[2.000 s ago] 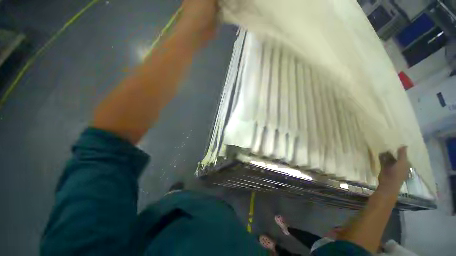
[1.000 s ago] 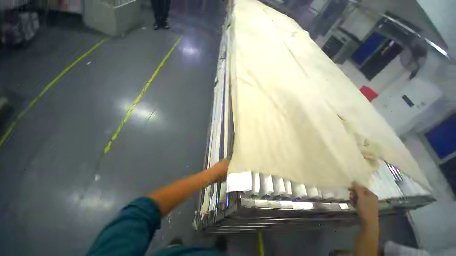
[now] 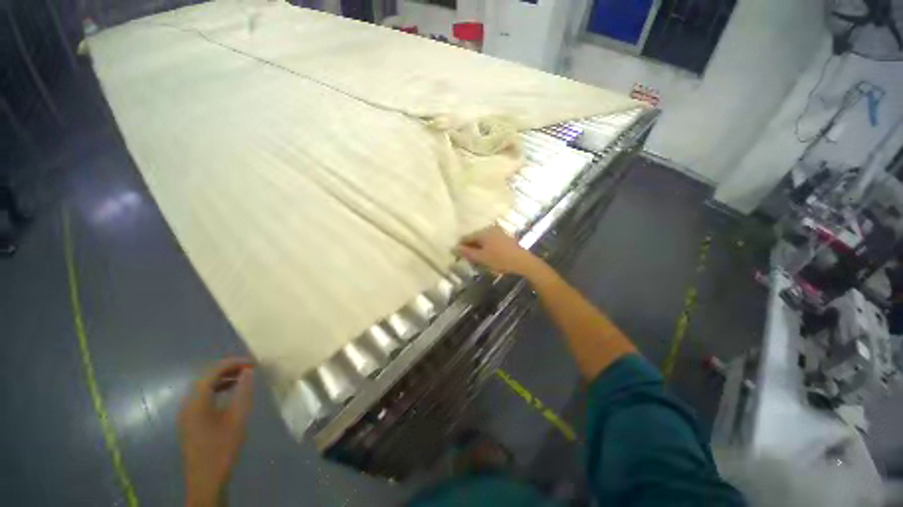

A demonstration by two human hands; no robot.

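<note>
The cream cover cloth [image 3: 287,188] lies over the top of the long rack trolley [image 3: 436,366], with a bunched, wrinkled patch toward the right. Silvery ridged pieces [image 3: 381,342] show in a row along the near end, beyond the cloth's edge. My right hand [image 3: 492,252] pinches the cloth's edge at the rack's end. My left hand [image 3: 220,401] is beside the rack's near left corner, over the floor, fingers curled and apart, slightly blurred; it holds nothing that I can see.
Machines and pale cloth [image 3: 792,356] stand at the right. A white wall with a blue window [image 3: 621,18] is behind the rack. A red container [image 3: 467,34] is beyond the rack's far side. Yellow lines [image 3: 84,347] mark the grey floor.
The view has swung right. The cloth, lifted by both hands at first, now lies down over the ridged pieces. My left hand has let go of the cloth's left corner.
</note>
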